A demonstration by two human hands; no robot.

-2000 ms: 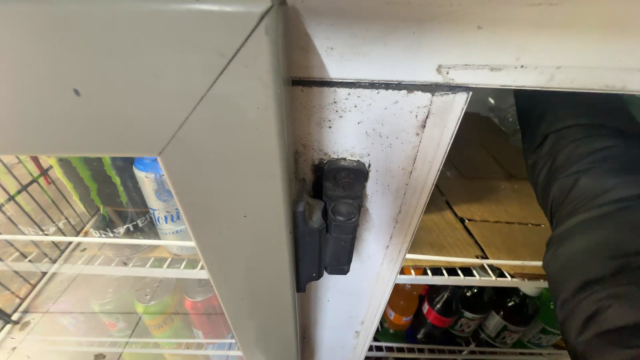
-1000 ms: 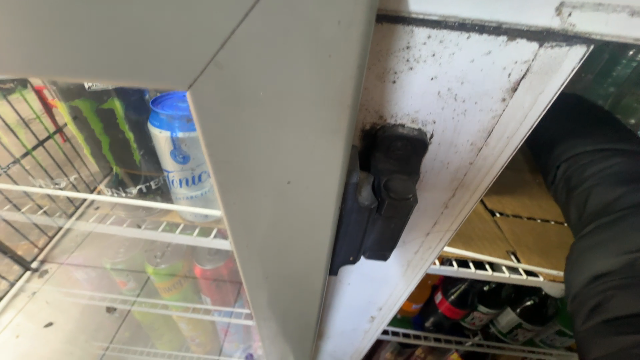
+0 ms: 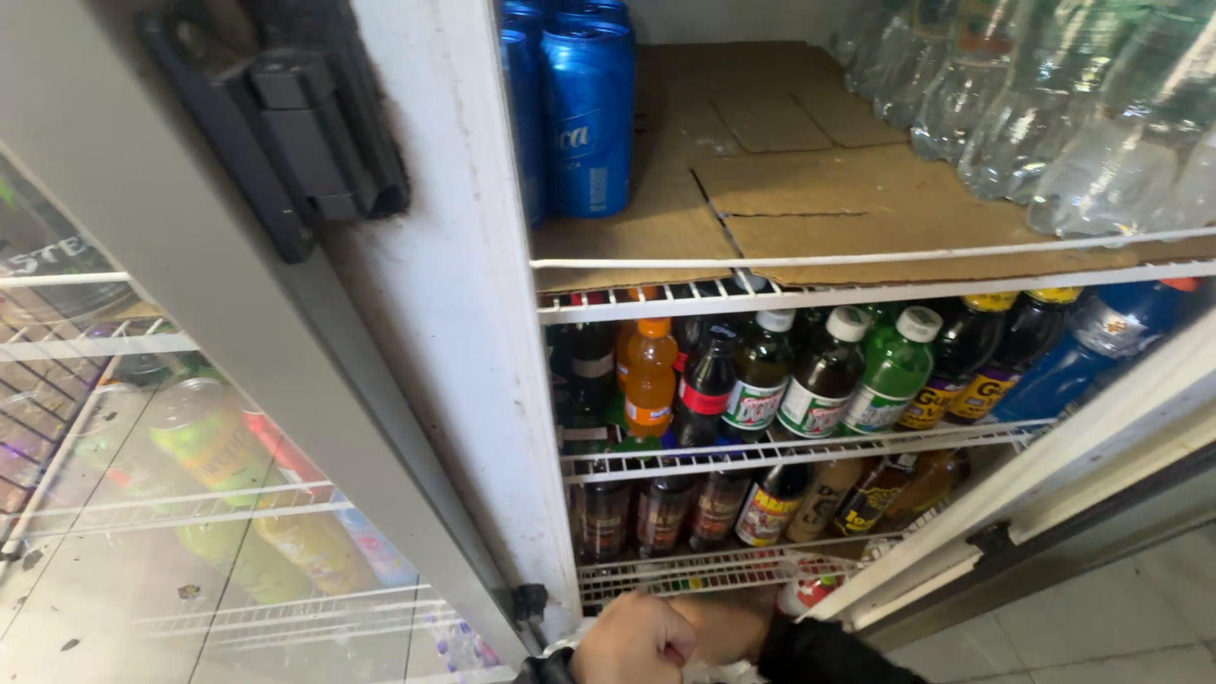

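At the bottom edge, my left hand [image 3: 632, 641] is curled, its fingers bent in. My right hand [image 3: 724, 622] is close against it, partly hidden behind it, with a black sleeve at the wrist. Whitish, crumpled, plastic-like material [image 3: 724, 673] shows just below them; whether either hand grips it cannot be told. Both hands are in front of the lowest wire rack [image 3: 693, 575] of an open drinks cooler. On the cardboard-lined upper shelf [image 3: 798, 190] stand blue cans [image 3: 589, 123] at the left and clear plastic bottles [image 3: 1007, 123] at the right.
Middle shelves hold soda bottles, among them an orange one [image 3: 651, 380] and a green one [image 3: 891, 375], and dark bottles [image 3: 660, 513] below. A grey-framed glass door [image 3: 285, 351] with a black latch part [image 3: 313, 133] stands left. The white cooler frame [image 3: 1026, 475] slants at right over floor tiles [image 3: 1073, 589].
The view has swung far to the right and down, onto the open shelves. The black sleeve seen at the upper right is now low, and both hands have come into view.
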